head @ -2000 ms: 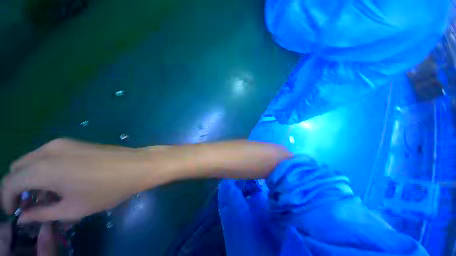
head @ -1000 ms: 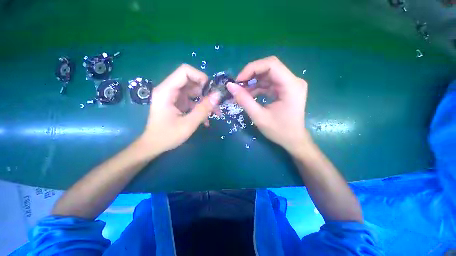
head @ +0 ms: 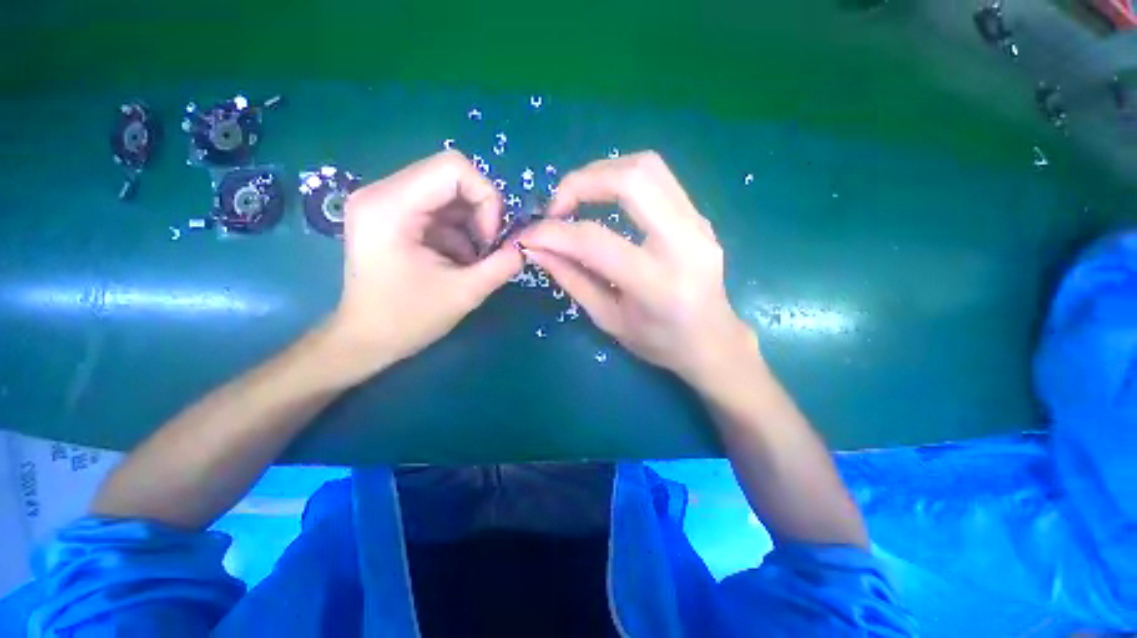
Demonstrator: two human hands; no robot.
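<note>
My left hand (head: 418, 243) and my right hand (head: 648, 256) meet over the green surface. Their fingertips close on a round black assembly (head: 521, 229), seen edge-on and mostly hidden by the fingers. My left hand grips its left side. My right thumb and forefinger press at its right side; whether they hold a clip too I cannot tell. Small pale clips (head: 536, 277) lie loose under and around the hands, several partly hidden. Several more black assemblies (head: 249, 199) with pale centres and shiny tabs lie on the green surface to the left.
Another person's blue sleeve (head: 1097, 374) is at the right edge. Dark parts (head: 994, 25) lie at the far right, near a red object (head: 1110, 13) in the corner. A single clip (head: 1040, 156) lies at the right. A white printed surface (head: 44, 480) shows lower left.
The assembly has turned from showing its face to edge-on between my fingertips, and my right fingers have closed in on it. The view has shifted slightly. Two seconds ago it pointed elsewhere.
</note>
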